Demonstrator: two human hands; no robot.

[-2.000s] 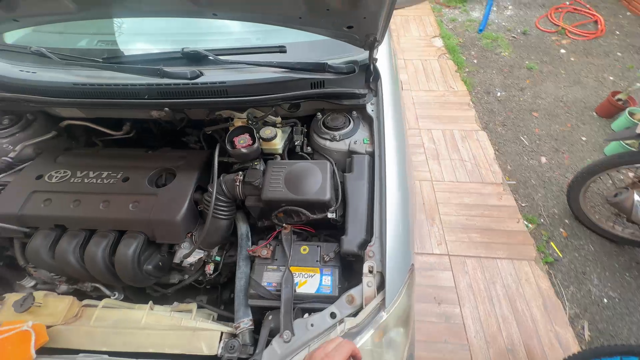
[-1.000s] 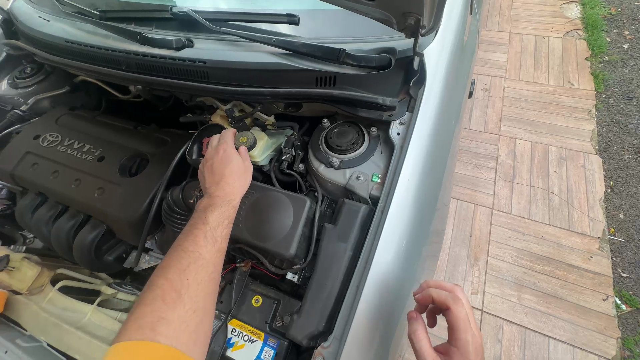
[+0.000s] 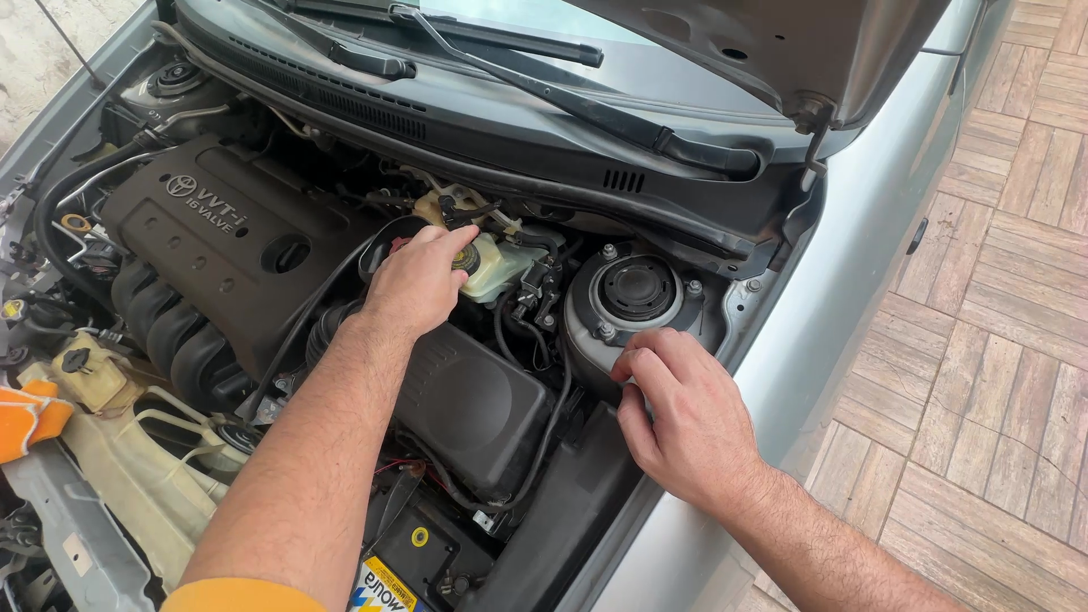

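Note:
My left hand (image 3: pixel 416 276) reaches over the engine bay, its fingers at the dark cap (image 3: pixel 466 258) of the translucent brake fluid reservoir (image 3: pixel 501 268); the palm side is hidden, so its grip cannot be told. A round black part with red inside (image 3: pixel 398 245) lies just left of those fingers. My right hand (image 3: pixel 684 404), fingers curled and apart with nothing seen in them, hovers over the fender edge beside the strut tower mount (image 3: pixel 639 289). Below my left hand sits the black air filter box (image 3: pixel 472 408).
The Toyota engine cover (image 3: pixel 229 229) is at the left, the Moura battery (image 3: pixel 433 544) at the bottom. An orange cloth (image 3: pixel 34 416) lies on the front edge. The raised hood (image 3: pixel 765 51) and its hinge overhang the upper right, near the wiper arm (image 3: pixel 586 110).
My right hand has moved from beside the car to over the strut tower's edge. My left hand, at the reservoir area a second ago too, was not over the engine two seconds ago.

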